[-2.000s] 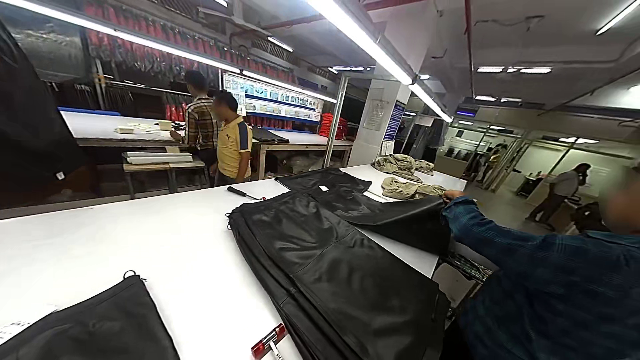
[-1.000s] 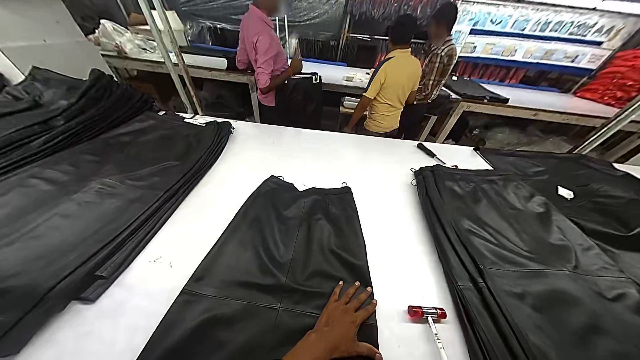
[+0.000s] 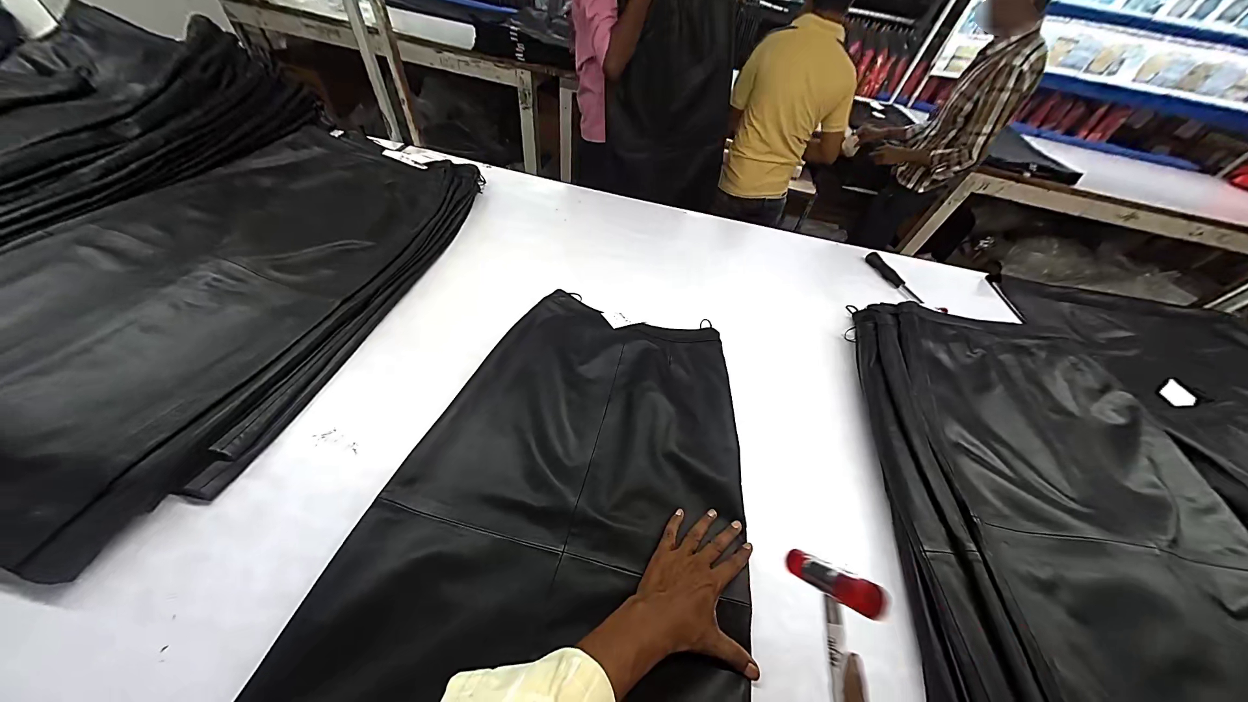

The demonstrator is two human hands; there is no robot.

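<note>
A black leather skirt (image 3: 575, 487) lies flat on the white table, its waistband and small loops toward the far side. My left hand (image 3: 687, 595) presses palm down on its right edge, near a cross seam, fingers spread. To the right of that hand is a mallet (image 3: 837, 583) with a red-ended head, slightly blurred. A finger of my right hand (image 3: 854, 679) shows along its handle at the bottom edge; the rest of this hand is out of view.
Stacked black leather garments (image 3: 244, 283) cover the left side of the white table (image 3: 526, 234). More black leather skirts (image 3: 1072, 468) lie on the right, with a black-handled tool (image 3: 892, 276) beyond them. Several people stand past the far edge, one in a yellow shirt (image 3: 792, 107).
My right hand has come into view at the mallet, whose head has turned from where it lay one second ago. My left hand remains on the skirt. The person in pink now stands behind a raised black garment.
</note>
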